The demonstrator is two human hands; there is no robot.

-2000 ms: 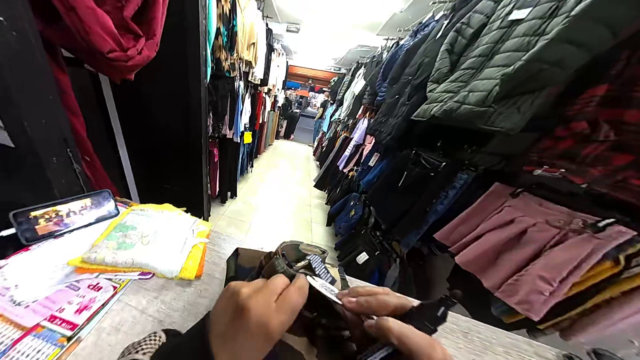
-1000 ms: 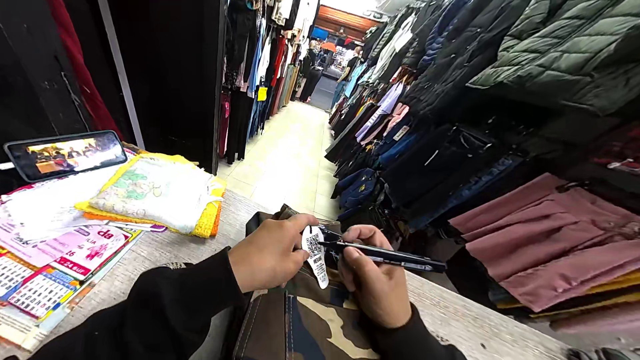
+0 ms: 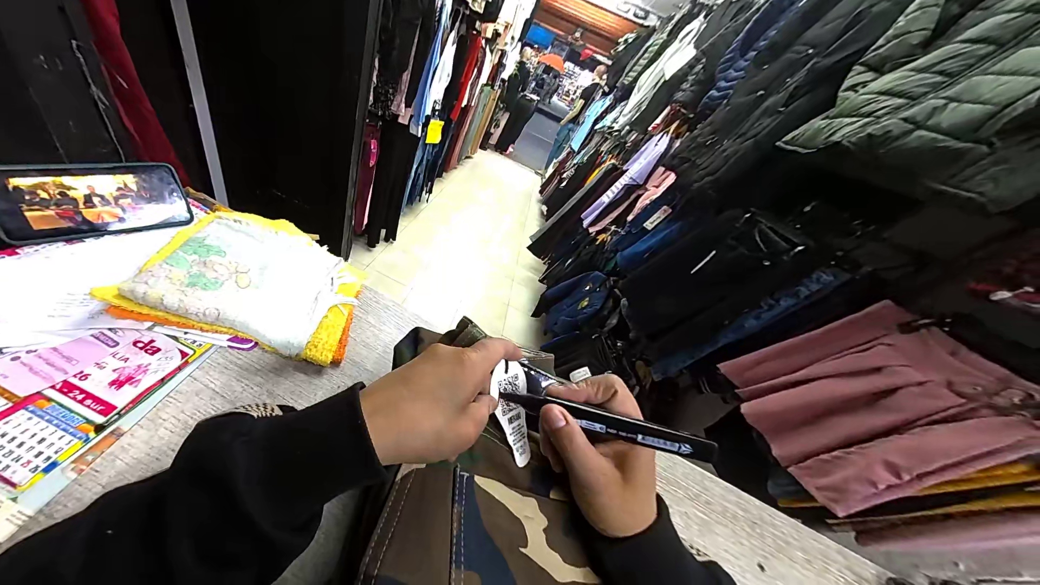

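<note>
My left hand point(image 3: 439, 398) grips a white garment tag point(image 3: 514, 445) by its upper left edge. The tag bears a printed code and small writing. In my right hand point(image 3: 597, 455) is a black marker pen point(image 3: 642, 435), its tip end lying at the face of the tag and its other end pointing right. Under both hands lies a camouflage-print garment point(image 3: 520, 536), with visible stitching, on the grey wooden counter point(image 3: 390, 325). The part of the tag beneath my left fingers is hidden.
Left on the counter are folded yellow and white cloths point(image 3: 236, 280), printed papers point(image 3: 122, 374) and a propped phone point(image 3: 97, 203) with its screen lit. Beyond the counter runs a tiled aisle point(image 3: 463, 252) between clothes racks. Pink shorts point(image 3: 877, 406) hang at the right.
Two seconds ago both hands were lower on the garment's tag. The marker now shows clearly across the tag in my right hand. The view has tilted and shifted.
</note>
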